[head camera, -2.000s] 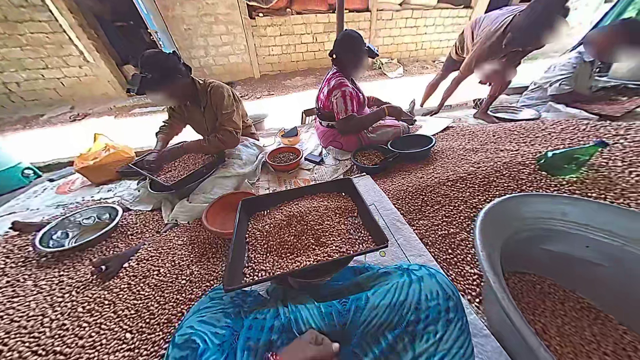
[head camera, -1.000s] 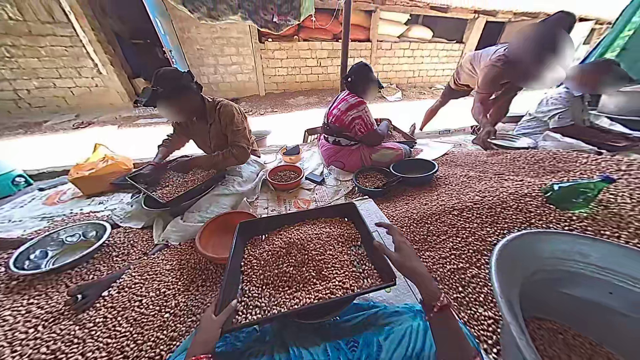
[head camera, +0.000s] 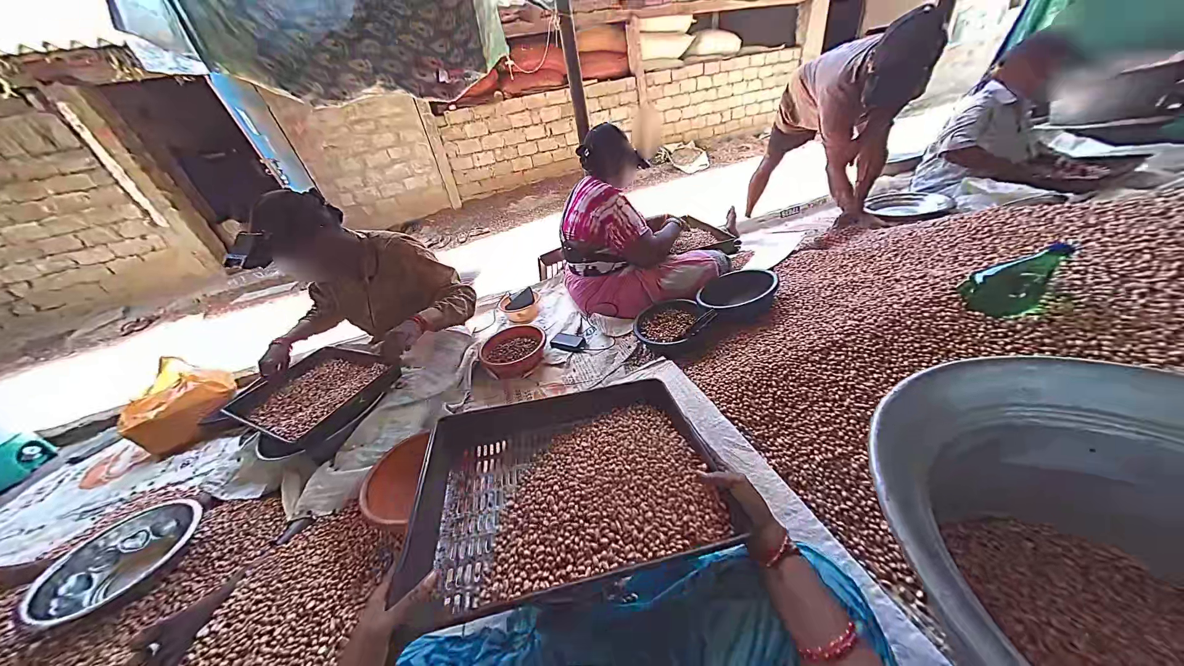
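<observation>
My left hand (head camera: 400, 606) grips the near left corner of a black slotted plastic tray (head camera: 546, 407). On the tray's right side my right hand (head camera: 745, 499) holds the rim, fingers over the edge. Small brown nuts or seeds (head camera: 610, 499) are heaped toward the right of the tray, and the slotted floor shows bare along its left side. The tray is tilted above my lap, which is covered by blue cloth (head camera: 481, 643). An orange-brown bowl (head camera: 393, 481) is just left of the tray, partly hidden by it.
A large metal tub (head camera: 925, 398) holding nuts stands at right. A green plastic piece (head camera: 1013, 285) lies on the nut pile (head camera: 832, 342). At left are a steel plate (head camera: 111, 564) and a person with another tray (head camera: 314, 393). Several people sit or bend farther back.
Two seconds ago one hand was at my lap and the tray's floor was covered. Both hands now hold the tray, and the nuts have shifted right, baring slots on the left.
</observation>
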